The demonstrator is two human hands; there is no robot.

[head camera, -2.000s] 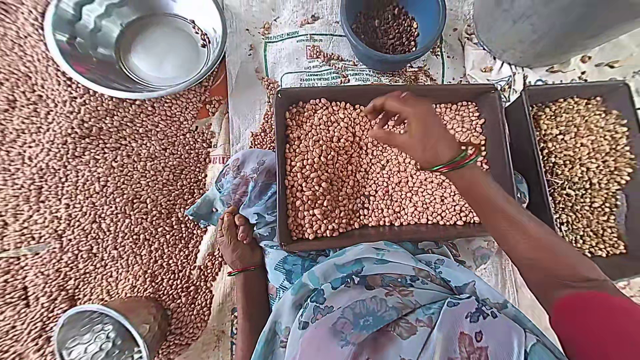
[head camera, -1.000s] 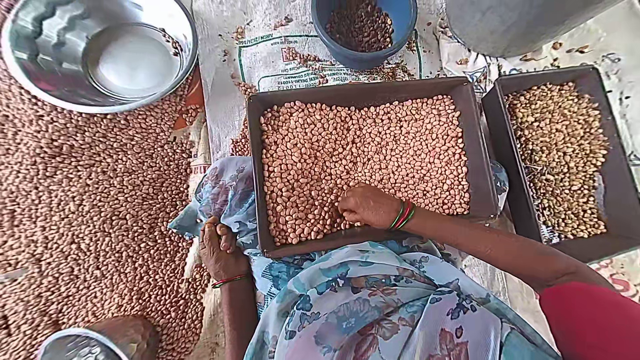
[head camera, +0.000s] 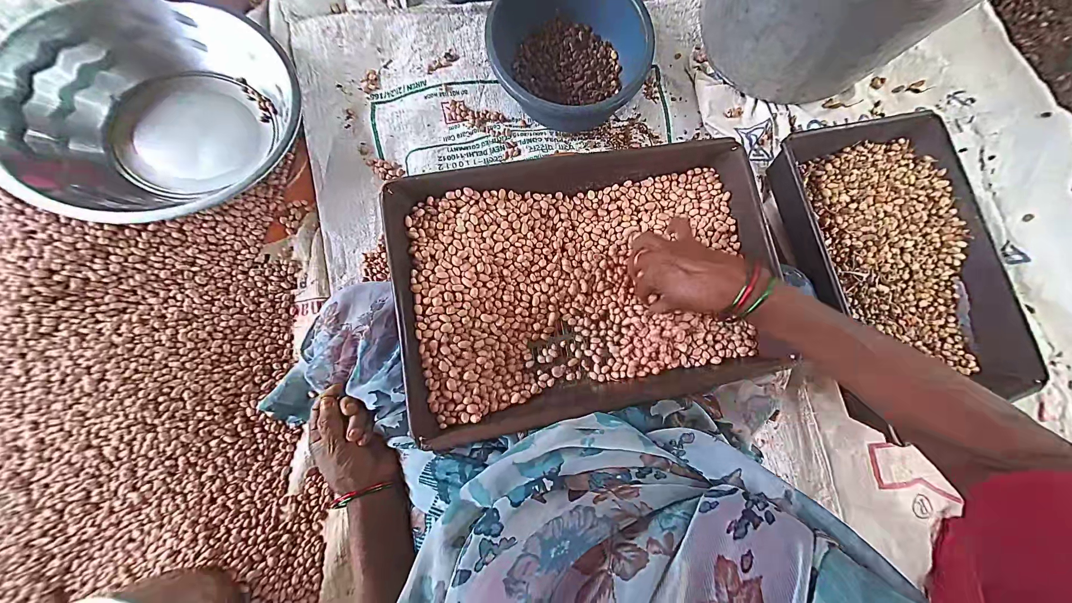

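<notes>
A dark rectangular tray [head camera: 578, 167] of shelled peanuts [head camera: 477, 293] lies in front of me, its near edge against the floral cloth [head camera: 569, 519] over my lap. My right hand [head camera: 687, 272] is on the peanuts in the tray's right half, fingers curled down among them; whether any are pinched is hidden. Below it, a patch of the tray's bottom shows through the peanuts. My left hand [head camera: 352, 444] is left of the tray, beside a fold of the floral cloth, fingers bent; what it may hold cannot be made out. Both wrists wear red and green bangles.
A heap of peanuts [head camera: 142, 377] spreads at the left, beneath a steel basin [head camera: 280, 159]. Behind the tray stands a blue bowl [head camera: 523, 92] of dark pieces; a grey metal vessel [head camera: 804, 50] is further right. A second tray [head camera: 1005, 335] holds yellowish-brown pieces. Printed sacks [head camera: 335, 167] cover the ground.
My right hand has moved from the tray's near edge to the right half. A bare patch has opened in the peanuts near that edge. The left hand remains beside the cloth.
</notes>
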